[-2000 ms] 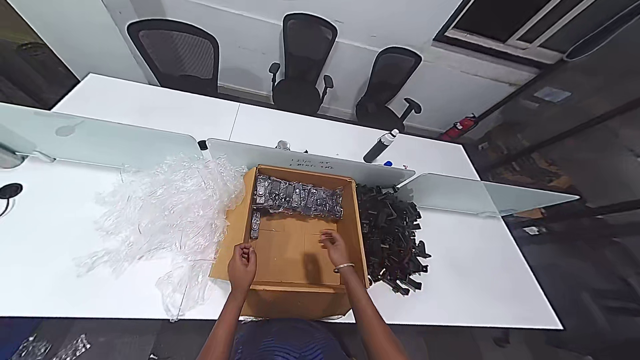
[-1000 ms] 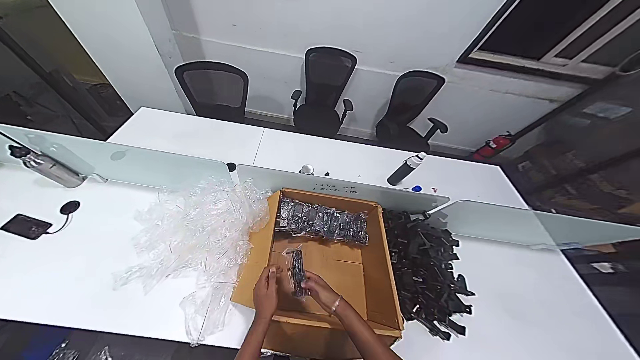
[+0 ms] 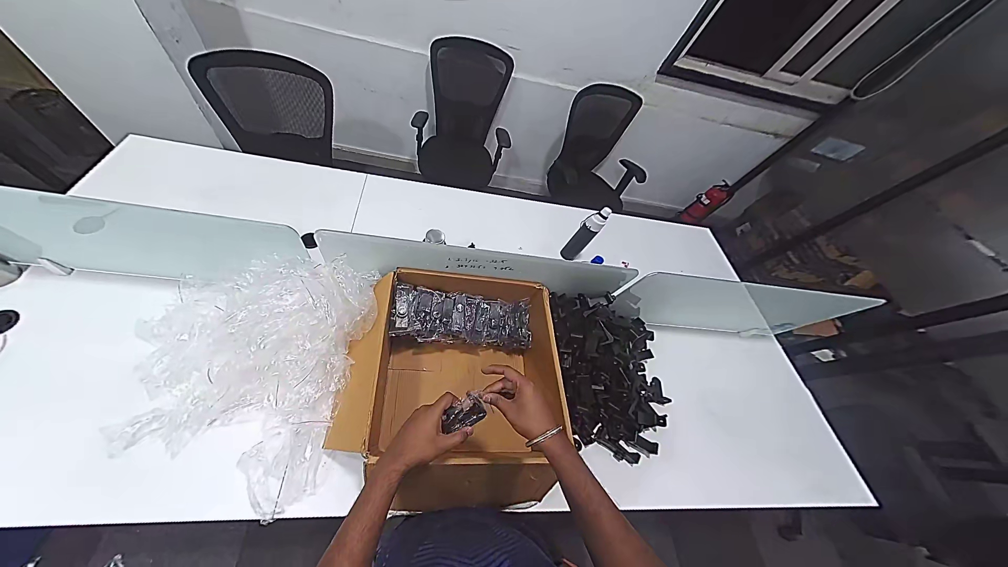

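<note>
My left hand (image 3: pixel 427 431) is closed around a black part in a clear plastic wrapper (image 3: pixel 465 413), over the near half of an open cardboard box (image 3: pixel 557 354). My right hand (image 3: pixel 516 400) pinches the wrapper's upper right end between thumb and finger. Along the far wall inside the box lies a row of black wrapped parts (image 3: pixel 461 316). A heap of crumpled clear plastic wrappers (image 3: pixel 252 354) spreads left of the box. On its right side is a pile of loose black plastic parts (image 3: pixel 606 370).
A frosted glass divider (image 3: pixel 394 250) bearing writing stands behind the box, and another panel (image 3: pixel 709 303) lies to the right. Beyond it are a dark bottle (image 3: pixel 585 235) and a small metallic container (image 3: pixel 434 236) on the white table (image 3: pixel 236 185). Black mesh chairs (image 3: pixel 461 110) stand behind.
Two seconds ago my hands were apart, the left near the box's left edge. One second ago they held a wrapped part upright; now it lies lower and tilted in my left hand.
</note>
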